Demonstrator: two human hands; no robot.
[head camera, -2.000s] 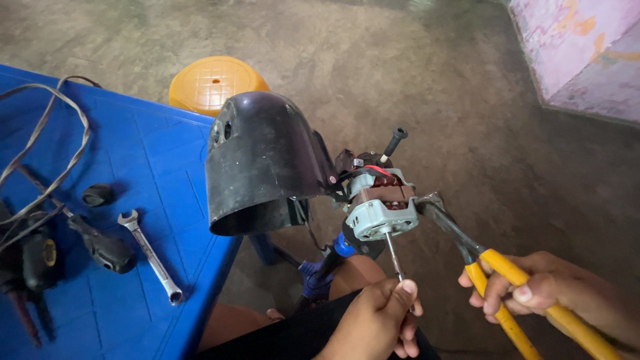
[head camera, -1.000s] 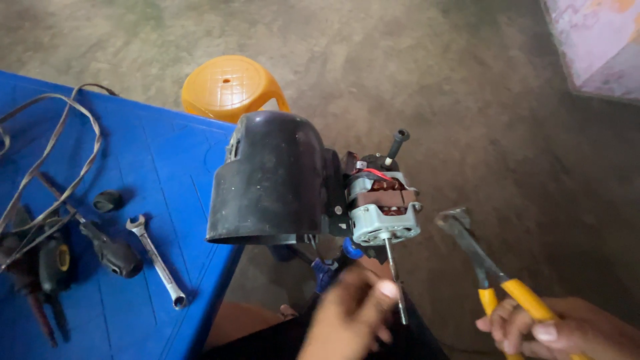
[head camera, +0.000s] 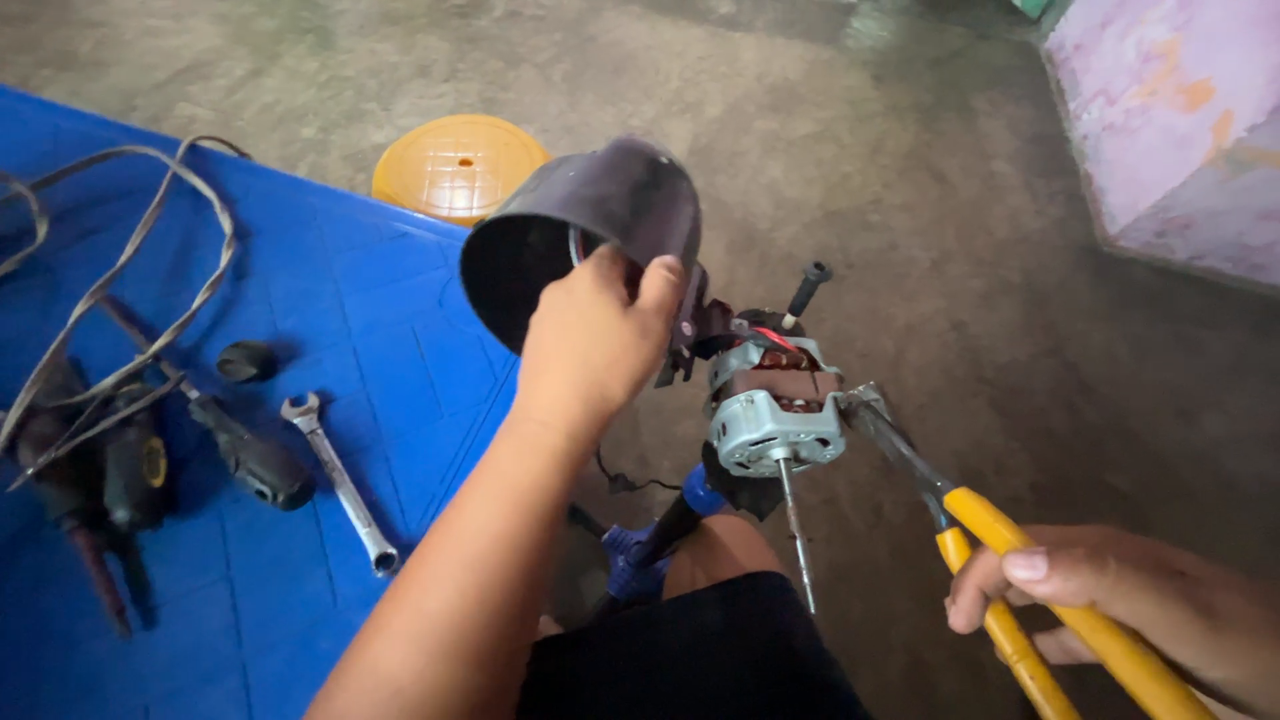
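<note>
My left hand (head camera: 605, 335) grips the lower edge of a black plastic motor housing (head camera: 640, 195), its fingertips partly hidden inside the rim. Beside the housing, a fan motor (head camera: 780, 430) with copper windings and red wires sits on a stand, its metal shaft (head camera: 797, 530) pointing down. A black knob (head camera: 810, 290) sticks up behind the motor. In my right hand (head camera: 1070, 590) is a pair of yellow-handled pliers (head camera: 1010, 540), whose metal head is at the motor's right side; contact cannot be told.
On the blue table (head camera: 270, 620) lie a combination wrench (head camera: 340, 485), a screwdriver (head camera: 250, 455), a black cap (head camera: 246, 361), a looped cable (head camera: 215, 240) and other dark-handled tools. A yellow stool (head camera: 460, 165) stands behind it. The stand's blue-and-black leg (head camera: 640, 560) is below the motor.
My left hand has left the shaft and taken hold of the housing, which is now tilted with its opening more in view. The pliers' head is closer to the motor than one second ago.
</note>
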